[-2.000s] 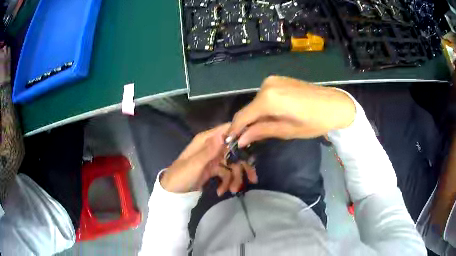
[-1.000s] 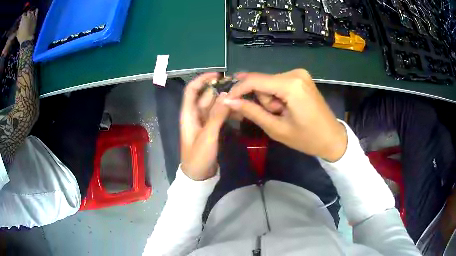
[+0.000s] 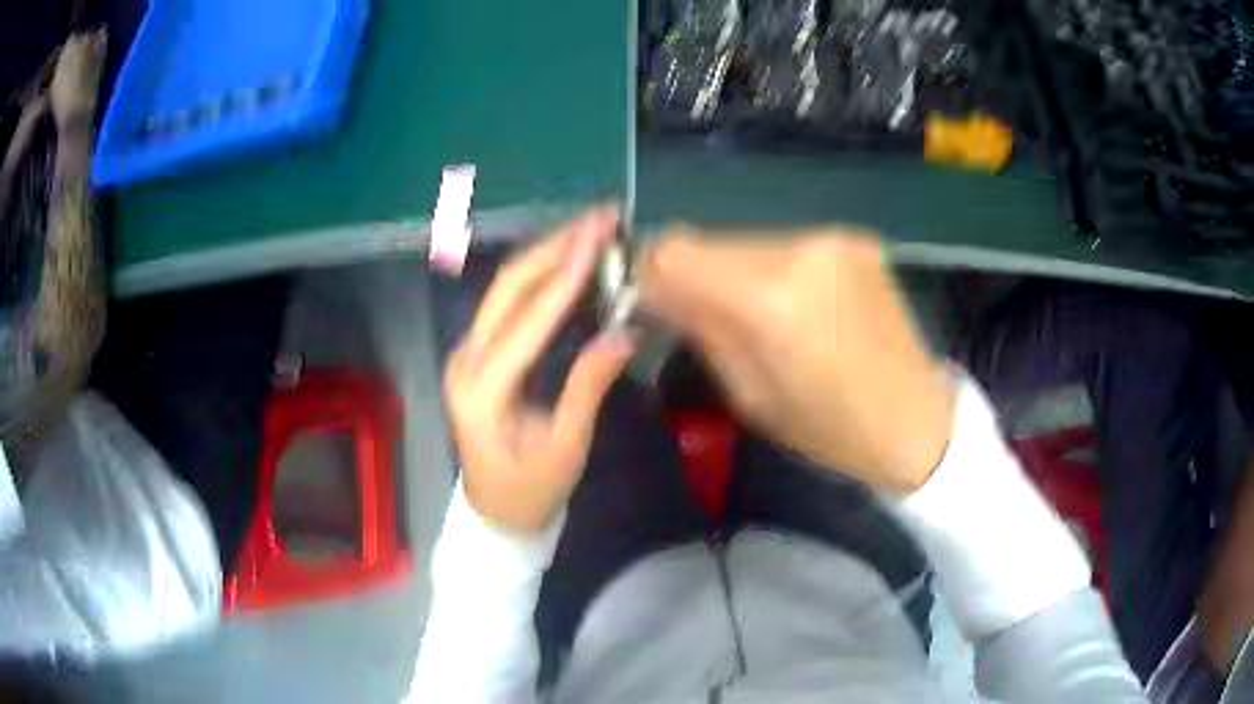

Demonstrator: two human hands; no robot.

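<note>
A small dark module [image 3: 618, 282] with a pale, shiny edge is held upright between my hands, above my lap near the table's front edge. My left hand [image 3: 530, 385] grips it from the left between thumb and fingertips. My right hand [image 3: 811, 344] is at its right side with the fingertips close against it; blur and the fingers hide whether they grip it. The picture is blurred, so the module's details do not show.
A black tray of modules [image 3: 770, 117] with an orange-yellow patch [image 3: 968, 142] lies at the top right, beside another black tray [image 3: 1162, 165]. A blue bin [image 3: 227, 83] and a white tag [image 3: 453, 217] are left. A red stool [image 3: 385, 481] and a neighbour's arm [image 3: 69, 234] show.
Since one second ago my left hand has opened out and moved slightly left and down. The module now stands more upright. Earlier still, both hands were lower over the lap.
</note>
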